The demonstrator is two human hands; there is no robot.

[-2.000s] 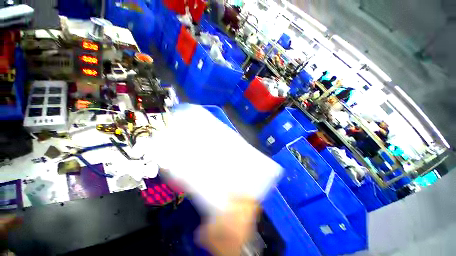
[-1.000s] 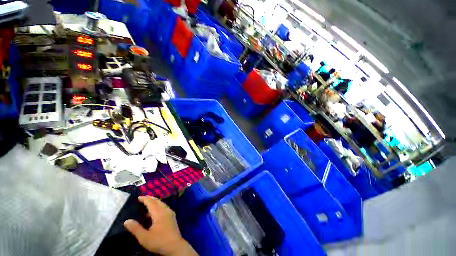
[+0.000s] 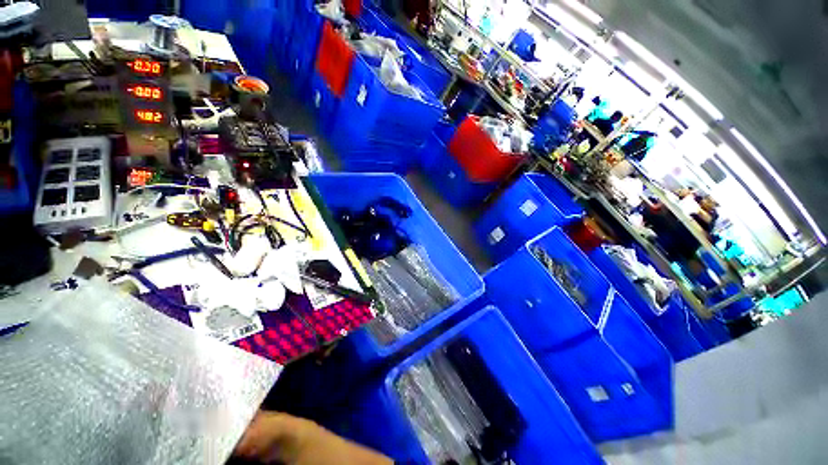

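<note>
A silvery, translucent bubble bag (image 3: pixel 127 381) fills the lower left of the view, close to the camera. My right hand (image 3: pixel 272 436) is at the bag's lower right edge; its fingers go out of sight behind or under the bag and its grip is mostly hidden. A dark shape lies just right of the bag, above my forearm. My left hand is not in view. Whether anything is inside the bag cannot be told.
The bench holds test leads (image 3: pixel 231 222), a white power strip (image 3: pixel 75 186), a power supply with red digits (image 3: pixel 145 93) and crumpled white wipes (image 3: pixel 263 277). An upper blue bin (image 3: pixel 458 263) holds black cables and bagged units; a lower blue bin (image 3: pixel 536 377) holds bagged and black units.
Two seconds ago a blurred white sheet was over the bins with my right hand. One second ago my right hand was open beside the bag; now it is at the bag's edge, and the bag reaches further right.
</note>
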